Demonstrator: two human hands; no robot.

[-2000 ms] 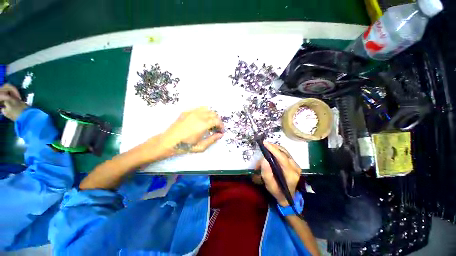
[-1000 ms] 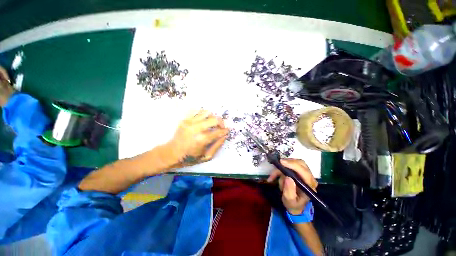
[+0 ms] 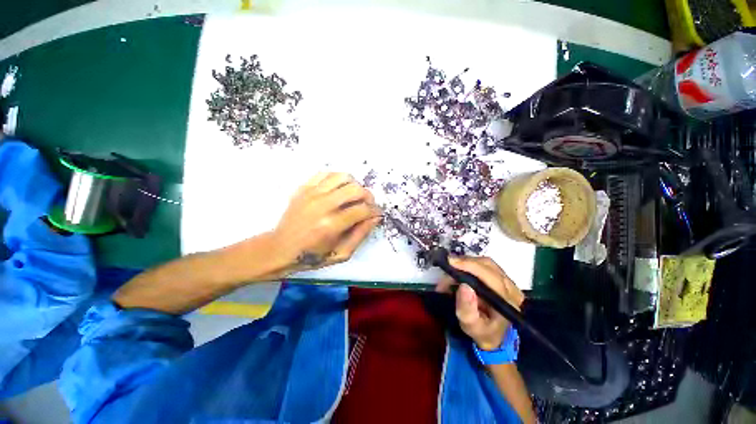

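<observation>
My right hand point(image 3: 485, 302), with a blue wristband, is shut on the black soldering iron point(image 3: 489, 296). Its thin metal tip points up and left, close to the fingertips of my left hand point(image 3: 331, 217). My left fingers are pinched together at the left edge of the near component pile point(image 3: 452, 195); what they hold is too small to make out. The pile of small dark and silvery components lies on the white sheet point(image 3: 348, 91). A greener, darker pile point(image 3: 251, 101) lies at the sheet's far left.
A solder spool point(image 3: 87, 202) stands left of the sheet. Right of the pile are a tape roll with white contents point(image 3: 547, 208), a black housing point(image 3: 580, 124), a yellow sponge point(image 3: 685, 290) and a plastic bottle point(image 3: 714, 76). Another person's blue sleeve point(image 3: 37, 257) is at left.
The view has shifted, with the bench things at right now further right. The iron's tip has moved left to my left fingertips. The other person's hand has left the view.
</observation>
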